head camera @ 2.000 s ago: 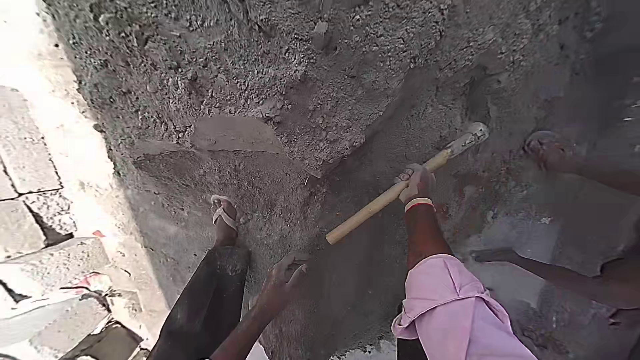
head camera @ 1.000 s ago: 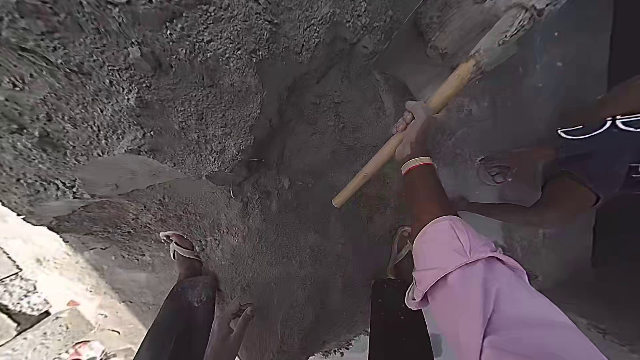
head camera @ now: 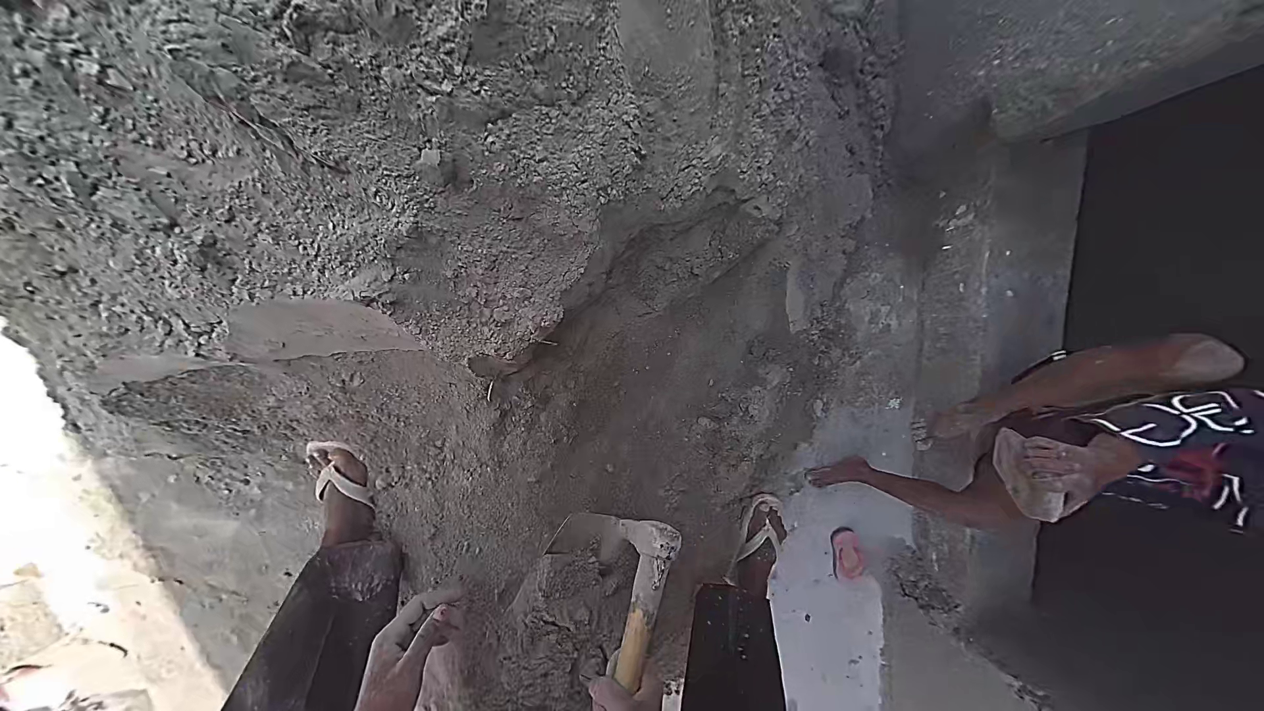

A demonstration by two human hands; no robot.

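Observation:
My right hand (head camera: 627, 686), at the bottom edge, grips the wooden handle of a hoe (head camera: 637, 632). The hoe's broad metal blade (head camera: 592, 538) rests low at the loose grey soil (head camera: 558, 612) between my feet. To the left, my left hand (head camera: 410, 647) is held above the ground near my trouser leg, fingers apart and holding nothing. Cream flip-flops are on my left foot (head camera: 341, 484) and my right foot (head camera: 760, 538). A bank of crumbly grey soil (head camera: 494, 237) rises in front of me.
At the right a person (head camera: 1165, 434) crouches, one arm reaching to the pale floor, a roundish object (head camera: 1032, 474) by them. A small pink sandal (head camera: 847, 553) lies on the floor. Flat slabs (head camera: 306, 331) jut from the soil. Sunlit ground (head camera: 109, 583) is at lower left.
The hoe, earlier stretched out to the upper right in my right hand, has come down close to my feet. My left hand has risen further into view. The view has shifted.

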